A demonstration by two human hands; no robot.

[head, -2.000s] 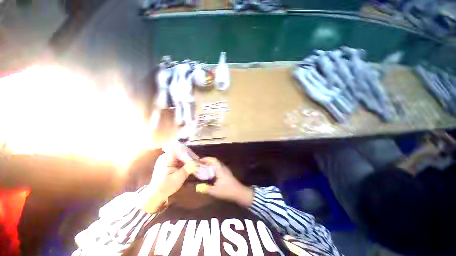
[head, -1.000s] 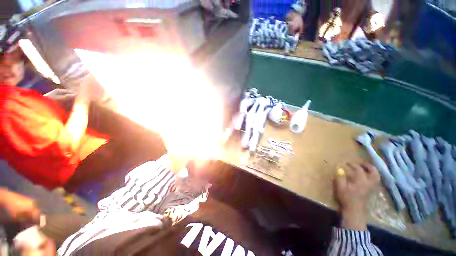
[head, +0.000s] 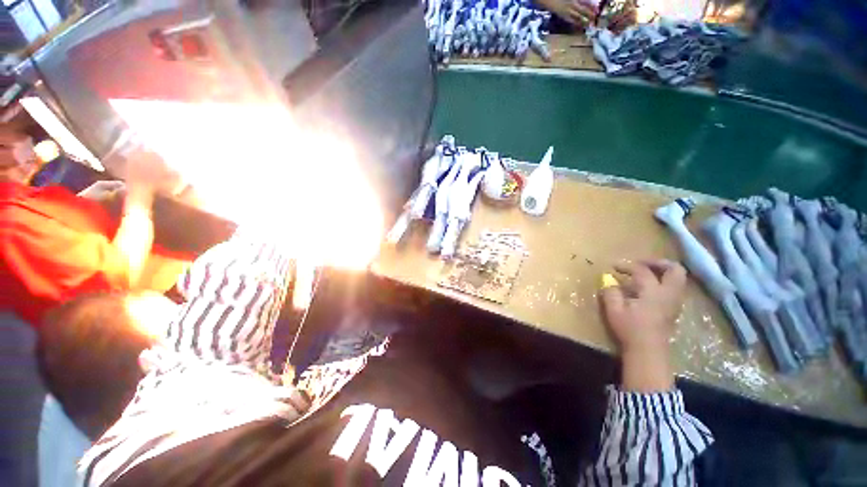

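My right hand [head: 646, 302] rests on the tan board, fingers loosely bent and apart, with a yellow cover on one fingertip and nothing visible in it. It is left of a row of pale grey-white limb parts [head: 708, 262]. My left striped sleeve reaches toward the glowing oven opening [head: 285, 181]; my left hand is lost in the glare, so what it may hold cannot be seen. More limb parts [head: 461, 200] lie at the board's left end. Thin pins [head: 494, 249] lie in a pile on a flat square pad near the front edge.
A white pointed-nozzle bottle [head: 538, 186] and a small round container [head: 510, 185] stand behind the pins. Shiny scraps [head: 737, 366] lie near the right front edge. A green conveyor [head: 589, 124] runs behind the board. A person in red [head: 76, 243] is at the left, beside the oven.
Two seconds ago both hands held a pale part over my lap. The hands then parted; my left sleeve now extends up into the oven's glare, while my right hand stays on the board.
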